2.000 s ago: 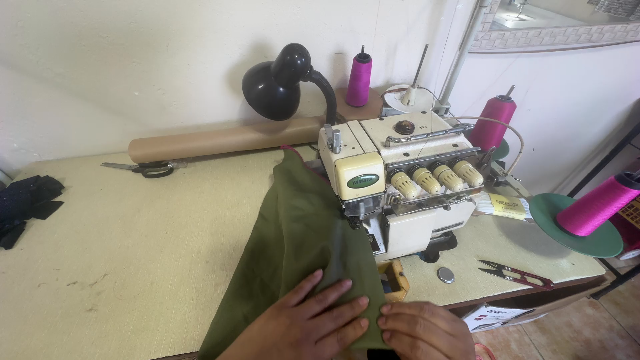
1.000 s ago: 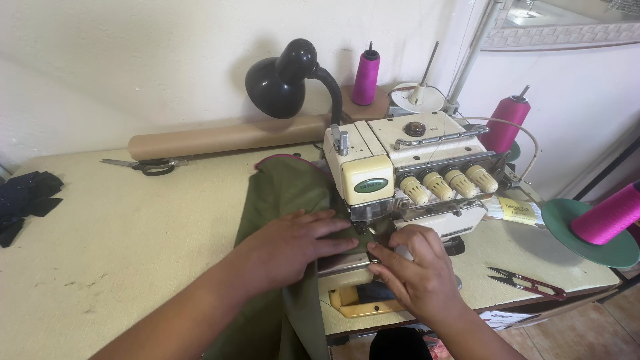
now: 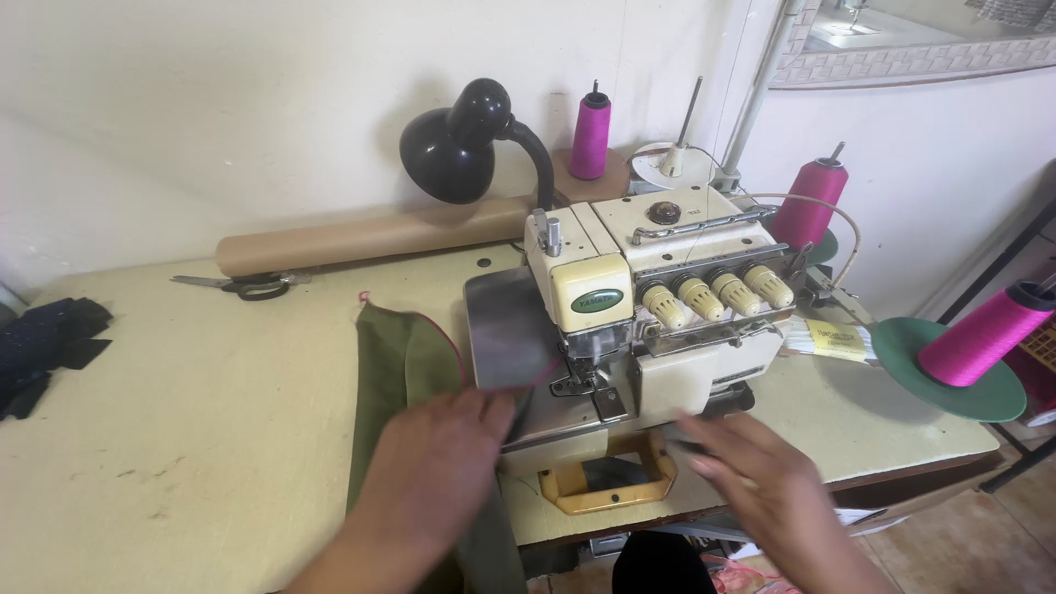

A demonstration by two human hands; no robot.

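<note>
My left hand (image 3: 450, 450), blurred, grips the olive-green fabric (image 3: 384, 363) at the left front of the overlock machine (image 3: 594, 289). The fabric has a magenta-stitched edge, spreads left of the metal plate and hangs over the front of the table. A magenta thread (image 3: 551, 371) runs between the presser foot and the cloth at my left hand. To the right, below the machine's front cover, my right hand (image 3: 751, 470) pinches a slim dark and grey tool (image 3: 686, 443), apparently thread snips. Blur hides its details.
A black lamp (image 3: 474, 144) and a brown paper roll (image 3: 371, 235) stand behind, with scissors (image 3: 247, 286) near the roll. Magenta thread cones (image 3: 982, 334) surround the machine. Dark cloth scraps (image 3: 54, 346) lie far left. A yellow frame (image 3: 610, 495) sits at the table's front edge.
The fabric has come away from the presser foot toward the left. My right hand has moved away from the foot to the right. The snips no longer show on the table at right.
</note>
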